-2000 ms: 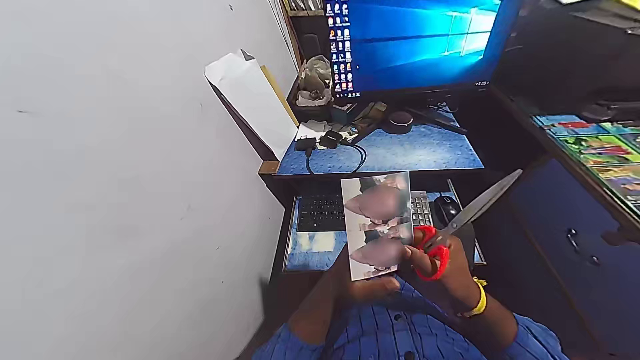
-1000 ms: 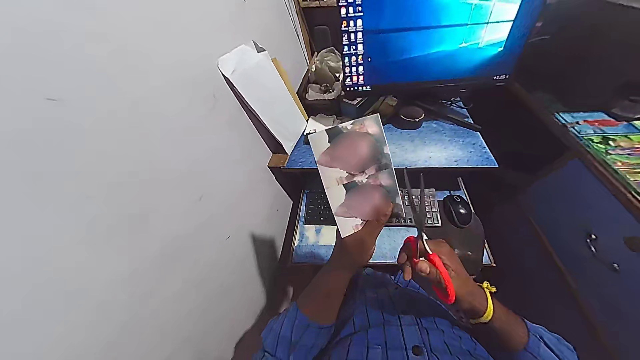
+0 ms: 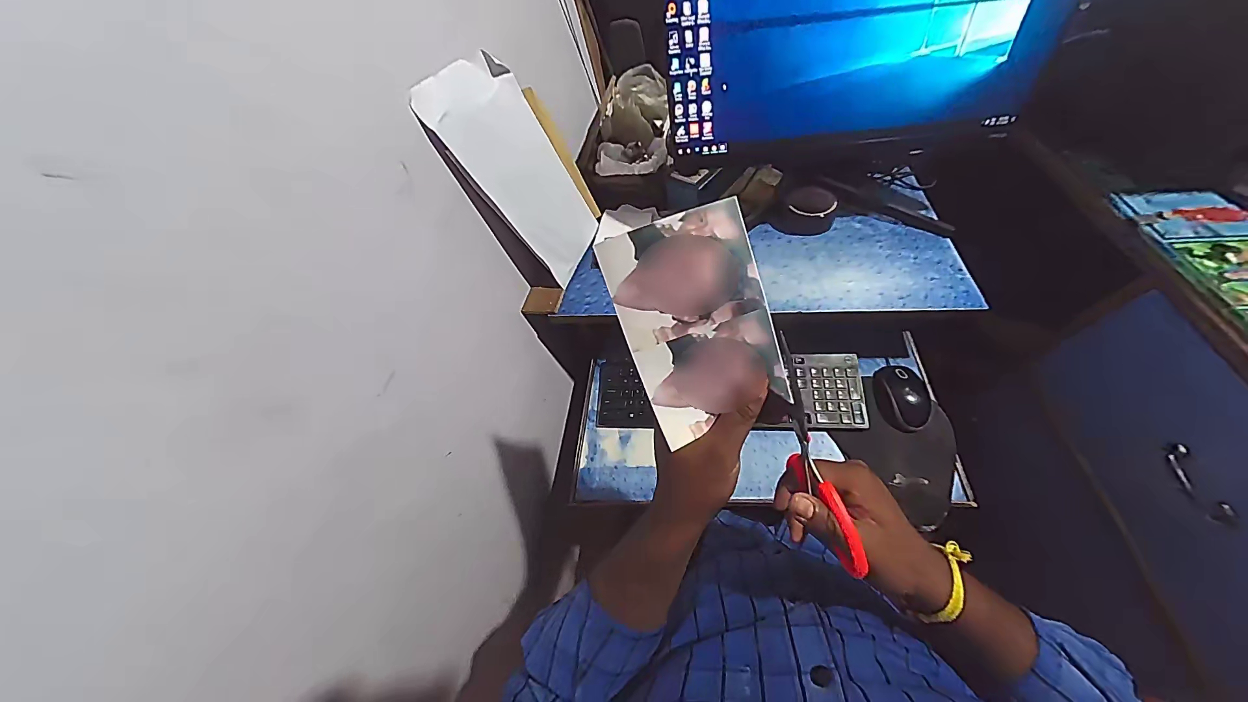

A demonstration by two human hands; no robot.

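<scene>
My left hand grips the lower edge of a printed photo sheet, which carries two similar pictures, one above the other, and is held up tilted. Red-handled scissors are in my right hand, with fingers in the handle loops. The scissors' blades point up, close beside the sheet's lower right edge; whether they touch the paper I cannot tell. A yellow band is around my right wrist.
Behind the sheet are a keyboard and a black mouse on a pull-out tray. Above stand a monitor and a black roll on the blue desk top. White papers lean by the left wall; a drawer cabinet is at right.
The photo sheet has tilted from nearly upright to leaning left. The scissors have swung from pointing up and right to pointing upward beside the sheet, and their spread blades have come closer together.
</scene>
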